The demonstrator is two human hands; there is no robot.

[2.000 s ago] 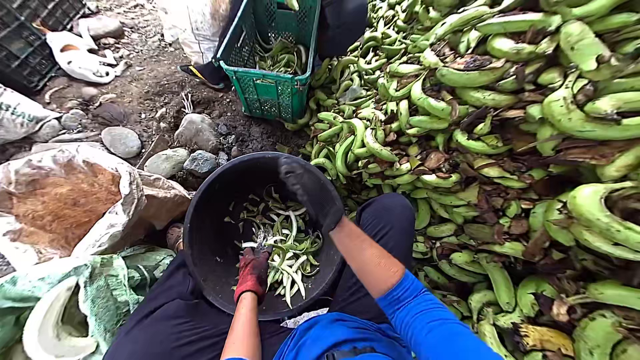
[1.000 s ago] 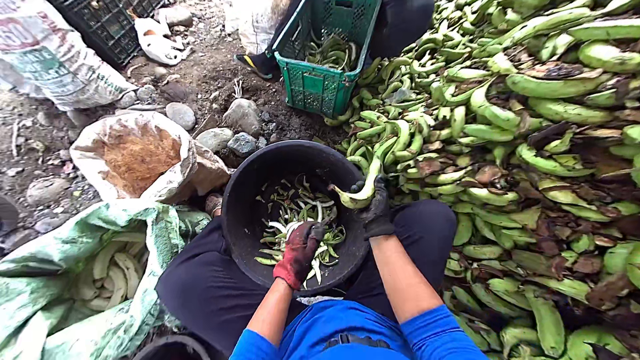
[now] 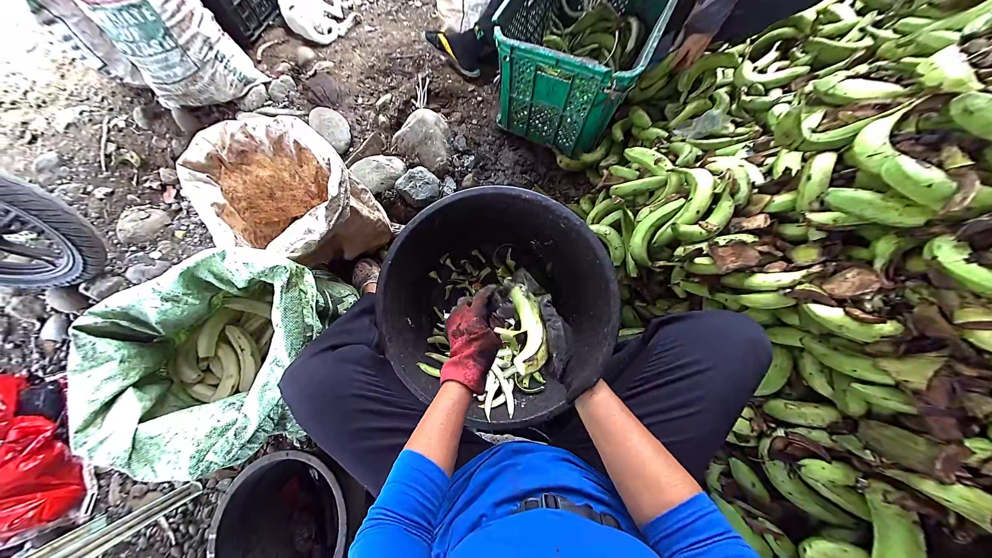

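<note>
A black plastic tub (image 3: 593, 310) sits between my crossed legs, with strips of banana peel (image 3: 500, 387) in its bottom. Inside it, my right hand (image 3: 556, 341), in a dark glove that blends with the tub, holds a partly peeled green banana (image 3: 529, 329). My left hand (image 3: 471, 341), in a red glove with dark fingertips, is at the banana's left side, its fingers bent; whether it grips a tool is hidden. A heap of green bananas (image 3: 845, 318) lies at my right. Peeled bananas (image 3: 225, 360) fill part of a green woven sack (image 3: 116, 387) at my left.
A white sack (image 3: 349, 225) of brown fibrous material stands beyond the green sack. Ahead are stones (image 3: 422, 139), a green crate (image 3: 554, 97) of bananas, and another person's hand (image 3: 690, 50) and shoe (image 3: 457, 50). A black bucket (image 3: 333, 496), red plastic (image 3: 39, 473) and a wheel (image 3: 74, 232) are at left.
My right hand has brought a green banana from the tub's right rim down into the tub. One second ago that banana was held up above the rim. My left hand stays in the tub.
</note>
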